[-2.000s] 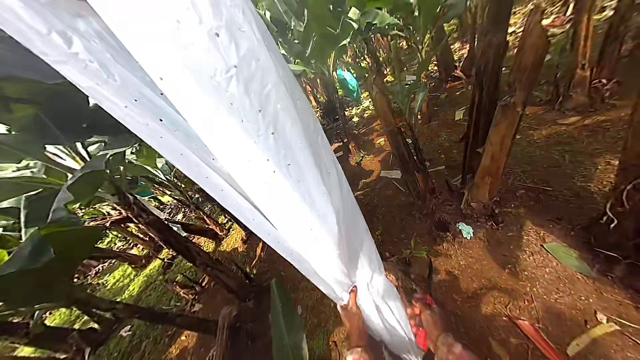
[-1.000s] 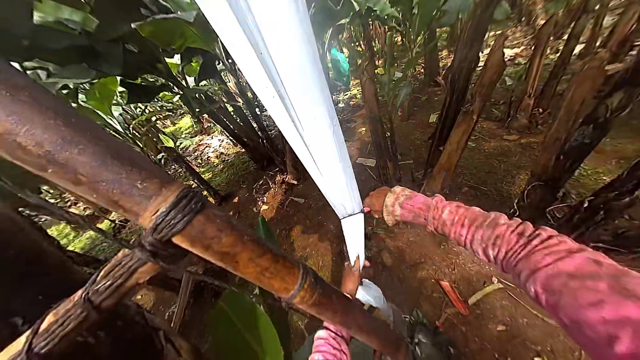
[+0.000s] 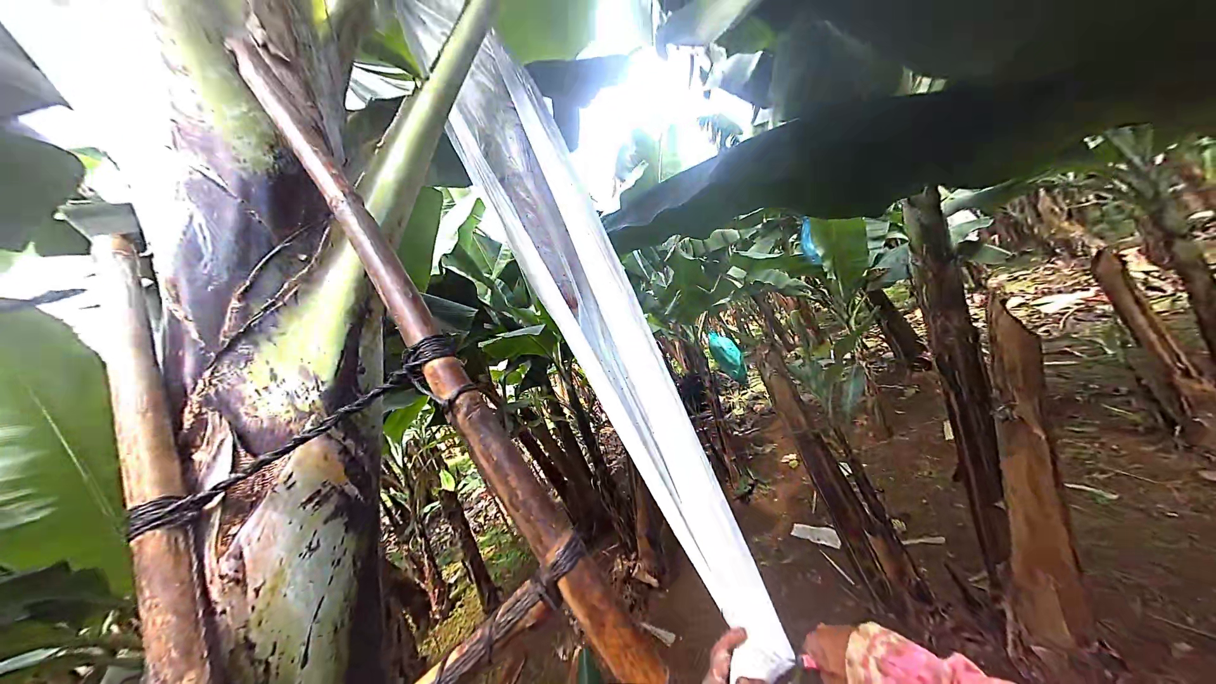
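A long white plastic sleeve hangs down from the upper middle, gathered narrow at its lower end. My left hand grips that lower end from its left side, partly cut off by the bottom edge. On the other side, my right hand, in a pink patterned sleeve, is at the gathered end; its fingers are mostly hidden, so its hold cannot be told.
At left, wooden poles tied with dark rope stand against a banana plant stem. A large banana leaf spans the upper right. Cut stems rise from the soil behind. A green bag hangs farther off.
The view has tilted up, showing the plant stem and the upper sleeve. My right hand was reaching in from the right a second ago; both hands are now low, near the bottom edge.
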